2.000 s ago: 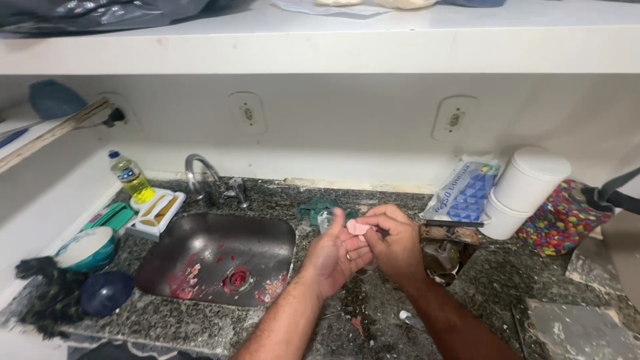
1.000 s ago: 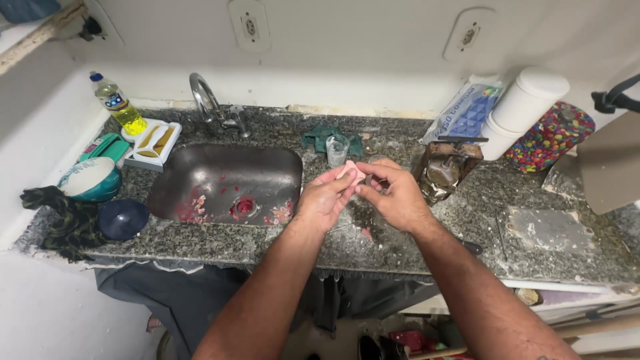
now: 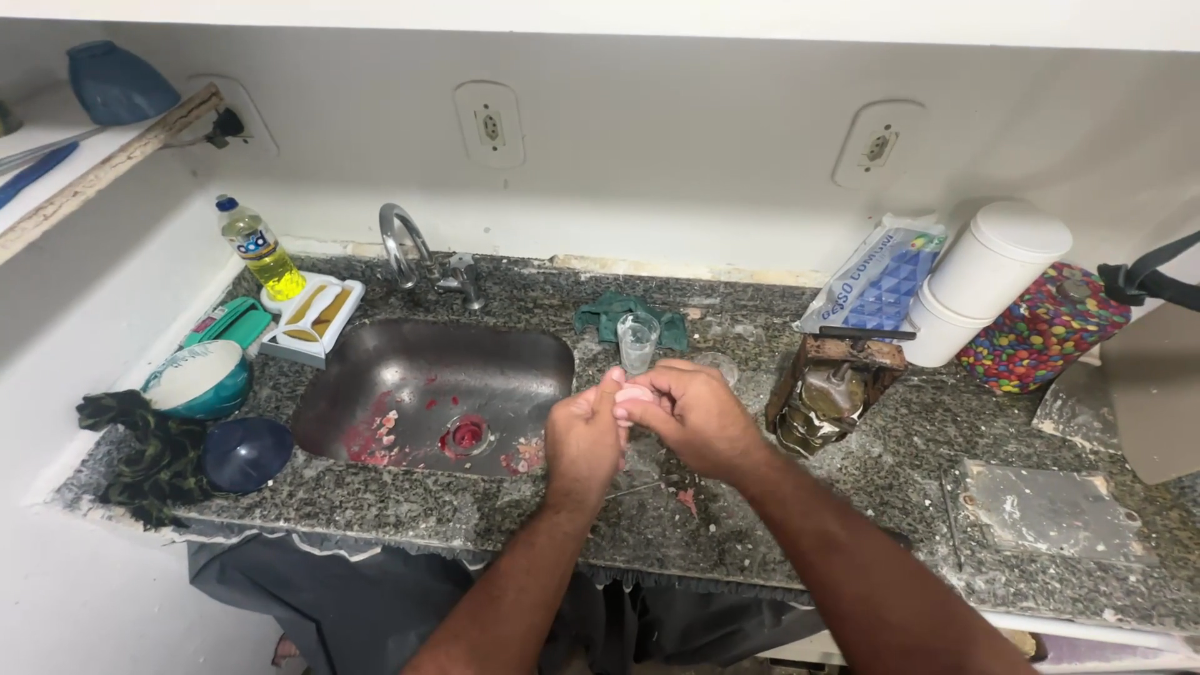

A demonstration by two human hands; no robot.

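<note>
Between my two hands is a small pink piece of soft-looking material [image 3: 635, 395]. My left hand [image 3: 586, 441] holds its left side with thumb and fingers, and my right hand [image 3: 703, 417] pinches it from the right. Just behind them a clear glass [image 3: 637, 342] stands by a crumpled green cloth [image 3: 605, 314]. Pink scraps [image 3: 688, 499] lie on the granite counter below my right hand. To the right stands a metal clamp press [image 3: 834, 394] with a brownish frame.
Left is a metal sink [image 3: 506, 352] with red stains and pink bits, under a faucet [image 3: 398, 244]. Beyond it are a soap bottle [image 3: 261, 253], a teal bowl [image 3: 211, 384] and a dark blue bowl [image 3: 247, 455]. At right are white tubs [image 3: 1008, 248], a plaster bag [image 3: 877, 277] and a metal plate [image 3: 1055, 511].
Both hands stay together around the pink piece, with the fingers shifted and my left hand more closed on it than two seconds ago. The view has tilted down and back up.
</note>
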